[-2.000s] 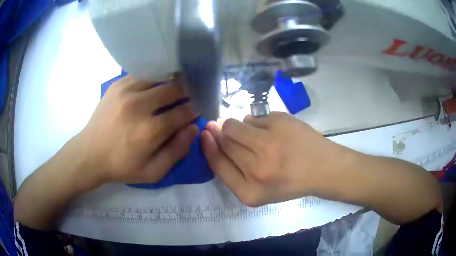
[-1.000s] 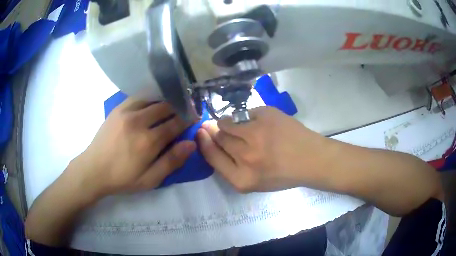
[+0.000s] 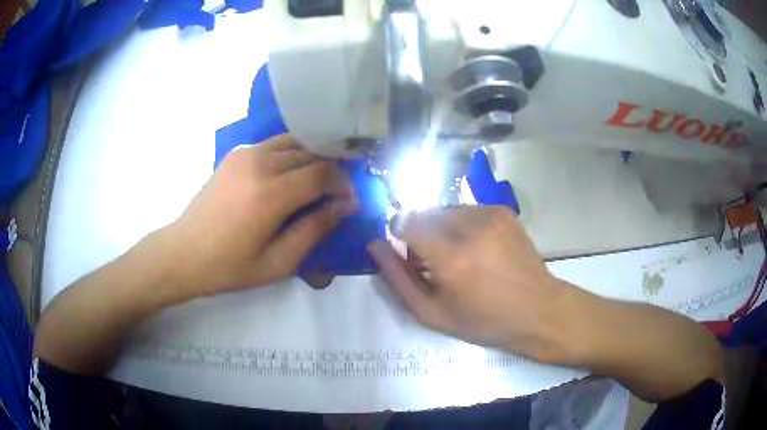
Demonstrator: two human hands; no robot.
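Note:
A royal blue fabric panel lies on the white tabletop at the needle area of the sewing machine head. My left hand rests on the panel's left part, with its fingers pressing and holding it. My right hand is at the panel's right edge, with fingertips pinched beside the needle. The bright lamp glare hides the needle, the presser foot and what exactly the right fingertips hold. Blue fabric also shows behind my left hand, up to the machine head.
A small blue piece lies on the bed behind the needle. Blue pieces are heaped at the left edge. A printed ruler runs along the table's front. Red wires are at the right edge. A clear plastic bag shows below the table.
The view has shifted, so the machine head shows further right and more of it is visible. The lamp glare is stronger. More blue fabric shows behind my left hand, and my right fingers have shifted slightly.

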